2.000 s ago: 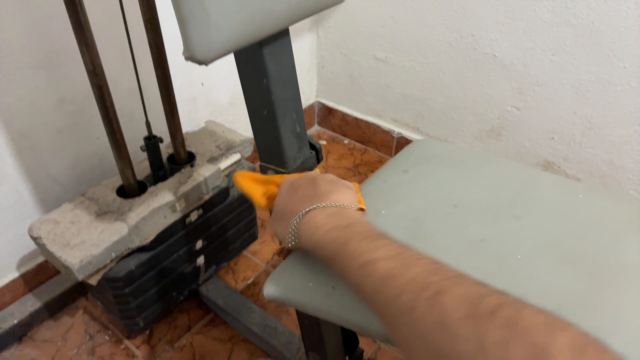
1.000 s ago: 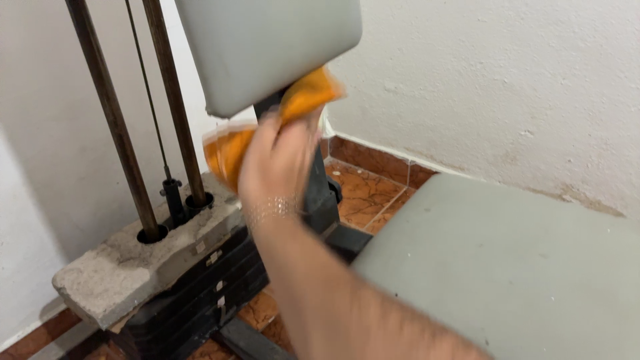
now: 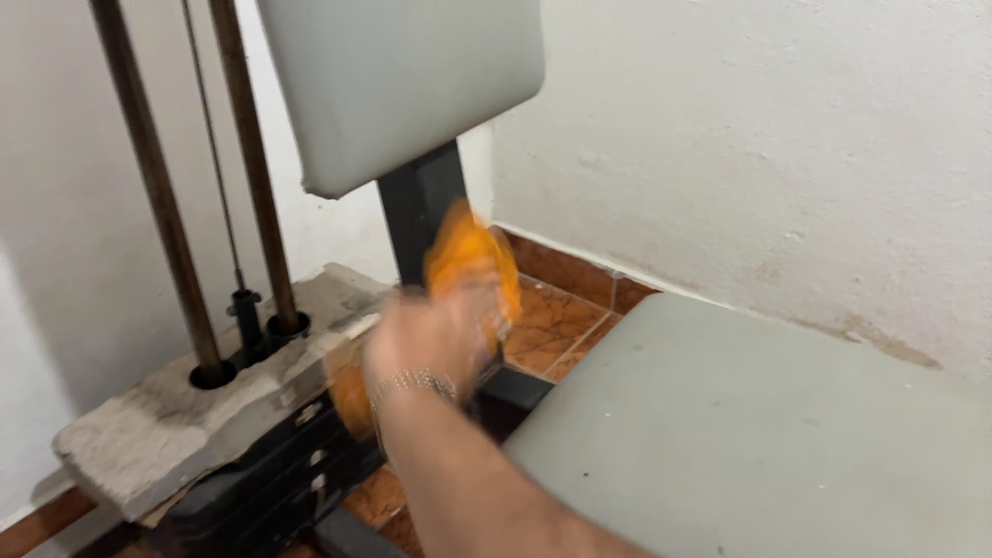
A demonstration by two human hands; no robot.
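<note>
My right hand (image 3: 426,333), with a chain bracelet at the wrist, is closed on an orange cloth (image 3: 471,252). Both are blurred. Part of the cloth sticks out above the fingers, and another part hangs to the left of the hand. The hand is in front of the dark metal upright (image 3: 422,201) of an exercise machine, below its grey padded backrest (image 3: 411,70). Whether the cloth touches the upright I cannot tell. To the right lies the grey padded seat (image 3: 744,434). My left hand is not in view.
At left, a rough concrete slab (image 3: 155,442) rests on black weight plates (image 3: 256,488), with two rusty guide rods (image 3: 159,194) and a cable (image 3: 211,139) rising through it. Behind are a white wall (image 3: 736,155), a reddish skirting and floor tiles (image 3: 562,318). A dark frame bar (image 3: 353,535) runs along the floor.
My right hand, still holding the orange cloth, rose from beside the seat to just under the backrest, and is now lower along the upright. The view has shifted.
</note>
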